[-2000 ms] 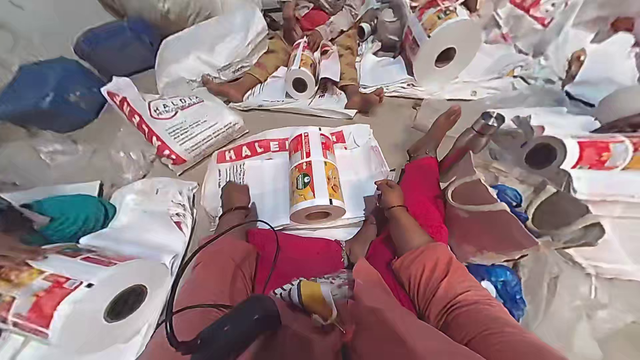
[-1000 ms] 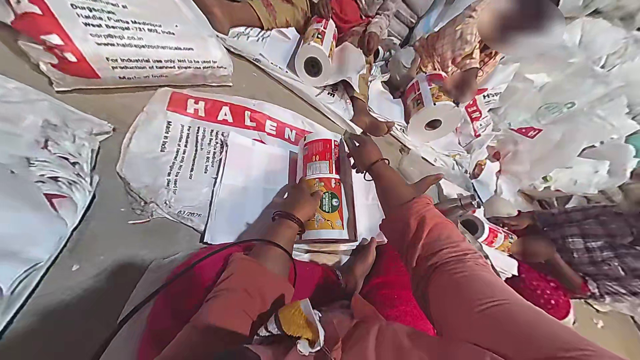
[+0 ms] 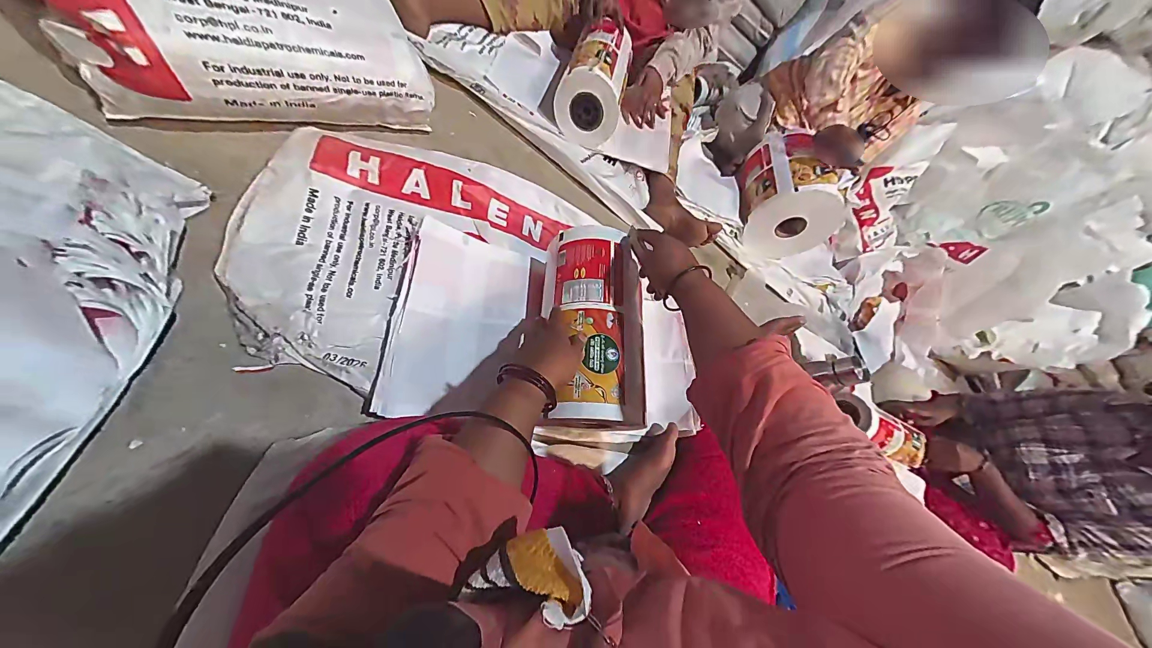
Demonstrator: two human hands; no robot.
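A roll of printed plastic film (image 3: 589, 279), red and yellow, lies lengthwise before me on white sheets (image 3: 454, 315) over a white woven sack (image 3: 279, 225) with a red band. My left hand (image 3: 544, 351) rests against the roll's left side, its fingers partly over the printed film. At the far right corner of the roll is my right hand (image 3: 661, 261), its fingertips at the edge of the film or sheet there; whether they pinch it I cannot tell. A brown strip shows along the roll's right side. A black cable (image 3: 360, 441) crosses over my left forearm.
Another printed sack (image 3: 270, 63) lies at the upper left, and a white plastic pile (image 3: 81, 270) at the left edge. Co-workers sit ahead and at the right with film rolls (image 3: 589, 103), (image 3: 792, 207), (image 3: 891, 436). Crumpled white plastic (image 3: 1035, 243) is heaped at the right.
The view has turned and come closer. My left hand, earlier beside the sheets left of the roll, has moved onto the roll. My right hand has moved to the roll's far right corner.
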